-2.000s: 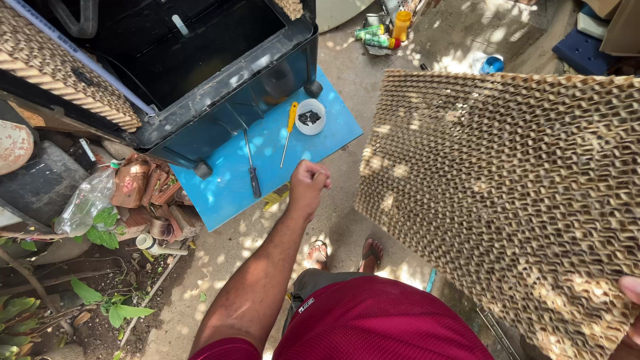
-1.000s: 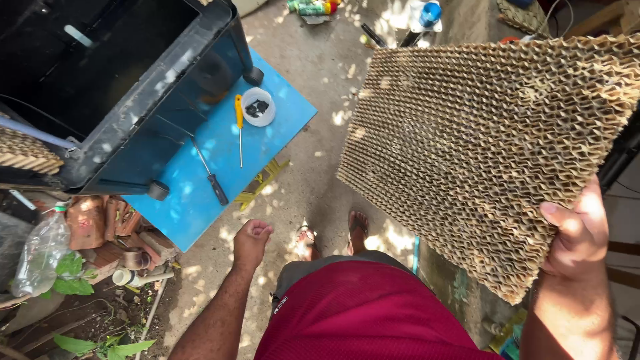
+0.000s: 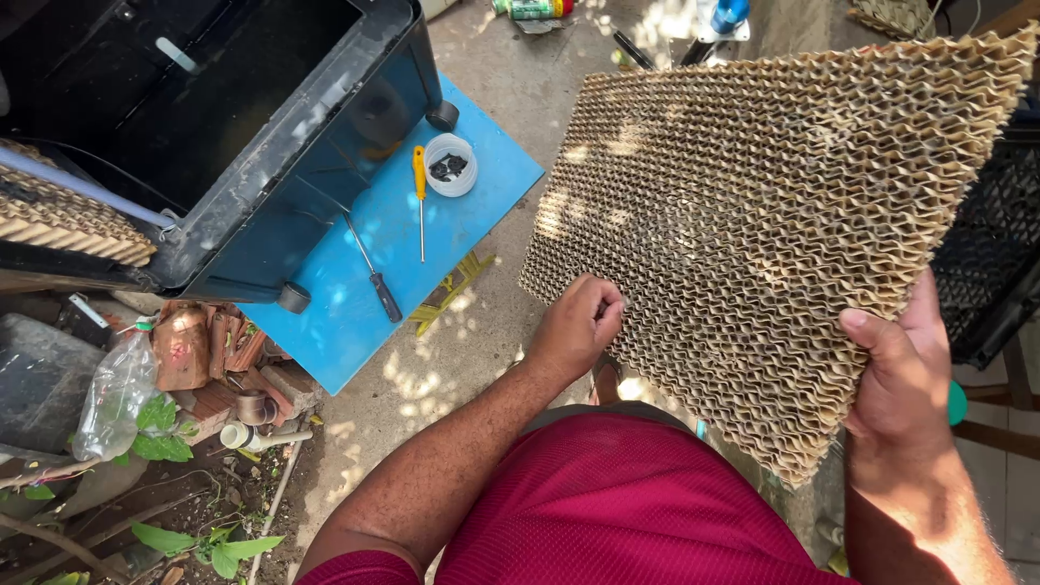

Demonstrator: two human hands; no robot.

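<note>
My right hand [image 3: 898, 366] grips the lower right edge of a corrugated evaporative cooling pad [image 3: 756, 219], which is held up tilted at the right. My left hand [image 3: 581, 325], its fingers curled, is at the pad's lower left edge; whether it touches the pad or holds anything cannot be told. On a blue board [image 3: 496, 175] at the left lie a yellow-handled screwdriver [image 3: 420, 183] and a dark-handled screwdriver [image 3: 383, 294]. Near them stands a clear plastic cup [image 3: 450, 165] with small black pieces in it.
A black plastic cooler housing [image 3: 244, 162] on casters stands on the board, with another corrugated pad [image 3: 73, 215] at its left side. Broken bricks [image 3: 183, 349], a clear plastic bottle [image 3: 118, 398] and plants [image 3: 219, 544] are at lower left. A black crate [image 3: 987, 244] stands at right.
My left hand has moved right, from beside the board to the pad's lower left edge. My right hand, mostly out of view at first, still holds the pad.
</note>
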